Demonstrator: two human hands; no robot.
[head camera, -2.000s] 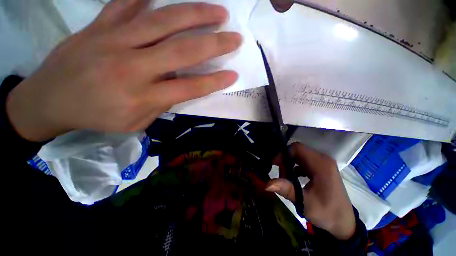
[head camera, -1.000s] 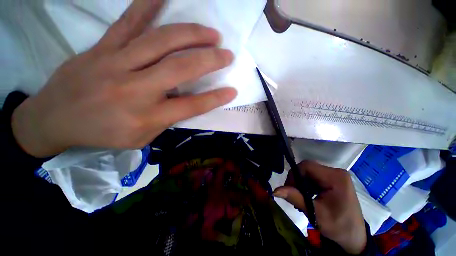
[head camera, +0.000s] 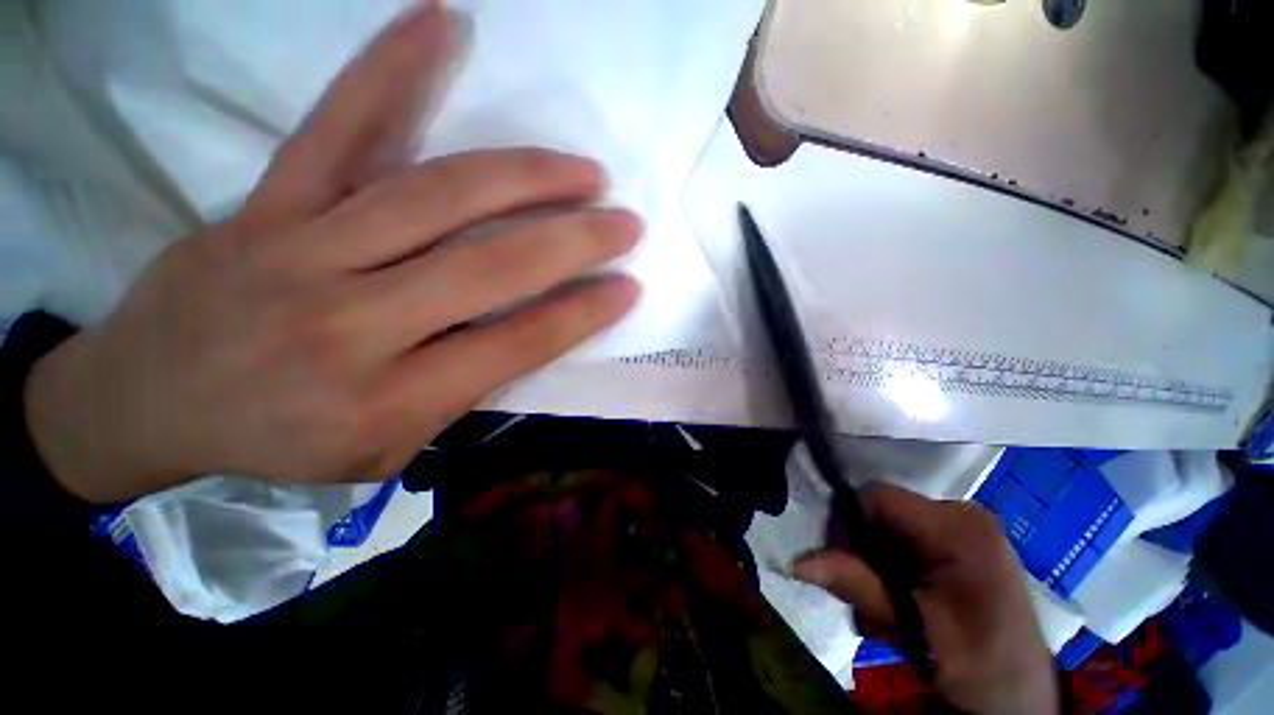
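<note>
My left hand (head camera: 349, 286) lies flat, palm down, on white fabric (head camera: 587, 84) at the left of the table, fingers pointing right and thumb spread upward. The fabric's right edge runs just past my fingertips. My right hand (head camera: 957, 587) holds black scissors (head camera: 789, 328) by the handles at the lower right. The blades point up and left over the white table (head camera: 978, 279), right of the fabric and apart from it. The blades look closed, slightly blurred. The fabric's far part is cut off by the top edge.
The beige machine bed (head camera: 950, 98) with a worn edge is at the upper right, with a yellowish tuft (head camera: 1229, 210) beside it. A printed ruler (head camera: 1034, 374) runs along the front table edge. Blue crates (head camera: 1055, 510) with white pieces (head camera: 224, 545) stand below, right and left.
The scissors have moved off the fabric edge to the right, and their blades have closed. The small sliver by the blades no longer shows there. The view has shifted, showing more of the machine bed.
</note>
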